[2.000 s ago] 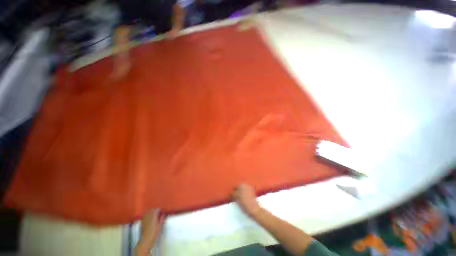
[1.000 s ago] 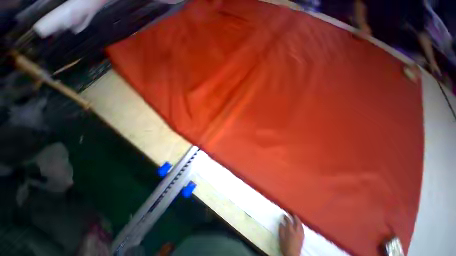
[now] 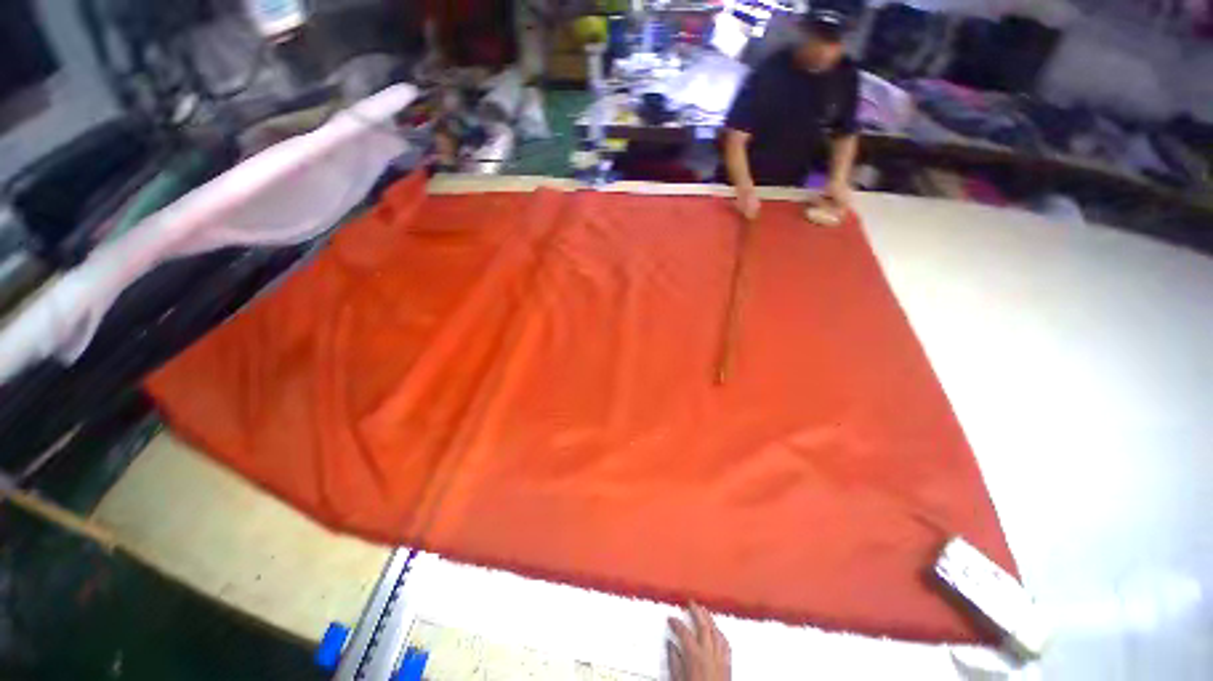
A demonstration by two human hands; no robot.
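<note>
A large red-orange fabric lay (image 3: 639, 386) covers the middle of the table, with soft folds in its left half. One hand of mine (image 3: 700, 644) rests at the near edge of the cloth, on the white underlay paper (image 3: 559, 611); it looks like my left hand, fingers apart and empty. My right hand is not in view. A pale wrapped cloth weight (image 3: 988, 595) lies on the near right corner. A second, tan weight (image 3: 825, 213) lies at the far right corner. The silver rail (image 3: 377, 623) comes out from under the near edge at left.
Blue blocks (image 3: 333, 645) sit on both sides of the rail. A co-worker (image 3: 796, 113) stands opposite, one hand on a thin brown stick (image 3: 733, 303) lying on the cloth. A pale pink roll (image 3: 226, 220) is at left. A wooden strip (image 3: 60, 516) juts out at lower left.
The view has swung up and right, bringing in the co-worker and the stick. My visible hand stays near the cloth's near edge; the other hand seen earlier is out of the picture.
</note>
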